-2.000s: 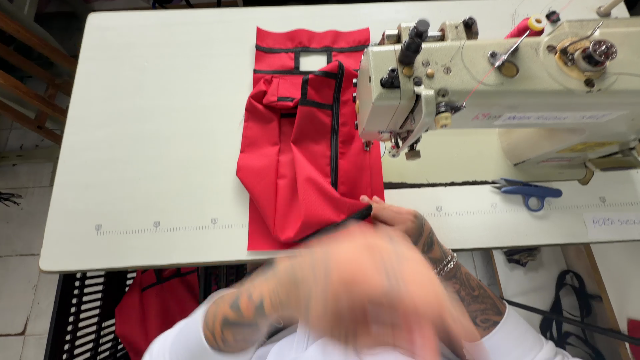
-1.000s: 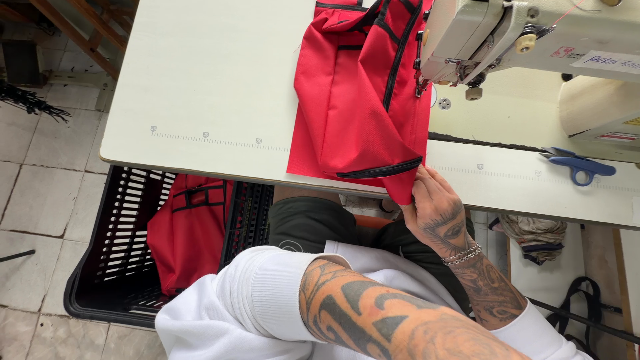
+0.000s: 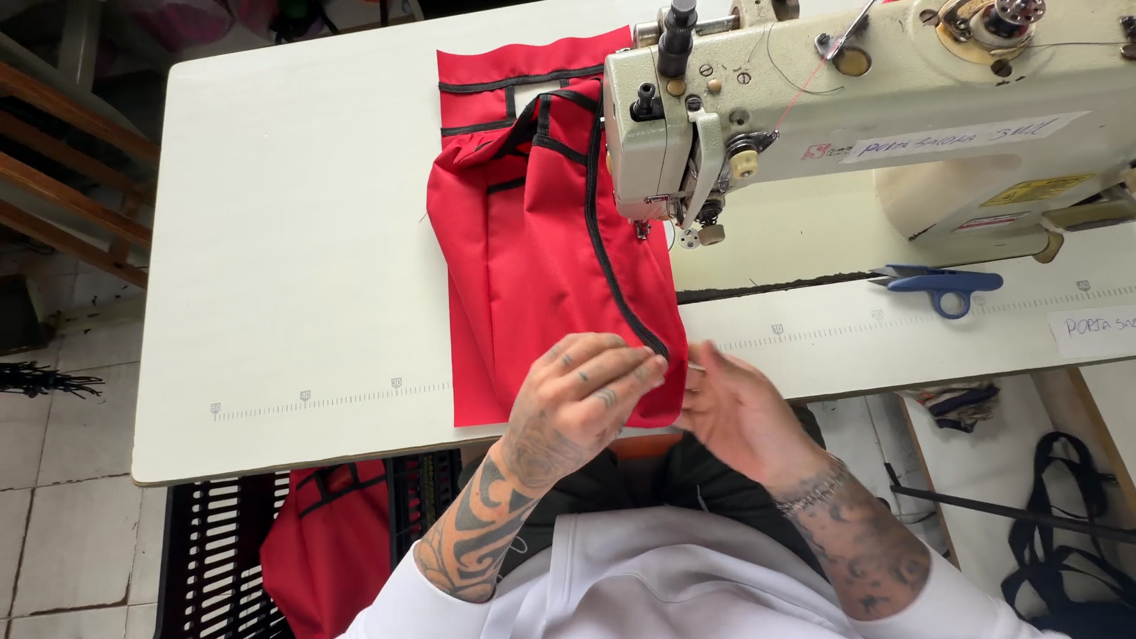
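Red fabric pieces with black binding tape (image 3: 541, 266) lie on the white sewing table, their right edge under the head of an industrial sewing machine (image 3: 657, 133). My left hand (image 3: 572, 399) is over the lower right part of the fabric, fingertips pinched together at the end of the curved black tape. Just to the right, my right hand (image 3: 741, 408) is at the fabric's lower right edge, thumb raised and fingers partly behind the cloth; whether it grips the edge is unclear. The presser foot (image 3: 642, 229) sits over the red fabric's right margin.
Blue-handled thread snips (image 3: 945, 282) lie right of my hands, above the ruler printed along the table's front edge (image 3: 302, 444). Below the table at left, a black plastic crate (image 3: 209, 550) holds more red fabric (image 3: 333, 550). Black straps (image 3: 1052, 524) lie at the lower right.
My left hand, which was low over the right forearm, is now up on the fabric. The black-taped edge, earlier curving across the fabric's bottom, now runs down its right side.
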